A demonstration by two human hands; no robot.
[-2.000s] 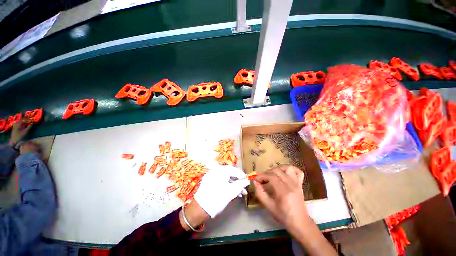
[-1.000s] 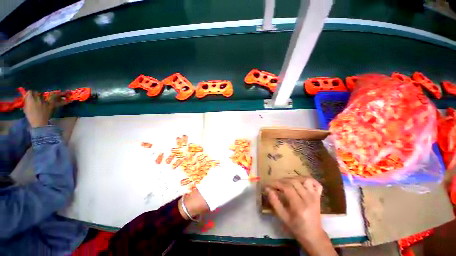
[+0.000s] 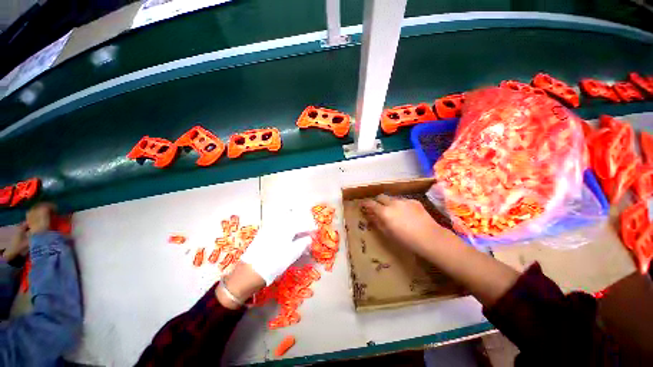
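Small orange plastic parts point(image 3: 295, 287) lie in a loose pile on the white tabletop, with more point(image 3: 324, 236) beside the tray. My left hand point(image 3: 278, 251), in a white glove, is over the pile; its fingertips are too blurred to show what they hold. My bare right hand point(image 3: 396, 216) reaches into the upper part of the shallow cardboard tray point(image 3: 387, 294), fingers down among small dark metal pieces point(image 3: 379, 265). Whether it pinches one is hidden.
A clear bag of orange parts point(image 3: 512, 161) bulges over a blue bin point(image 3: 425, 147) right of the tray. A white post point(image 3: 376, 79) stands behind it. Orange housings point(image 3: 254, 142) line the green conveyor. Another person's sleeve point(image 3: 54, 287) is at left. Stacked housings point(image 3: 612, 158) lie far right.
My right hand has moved from the tray's near part to its upper part. My left hand has shifted left over the pile. The orange part seen at its fingertips earlier is no longer visible there.
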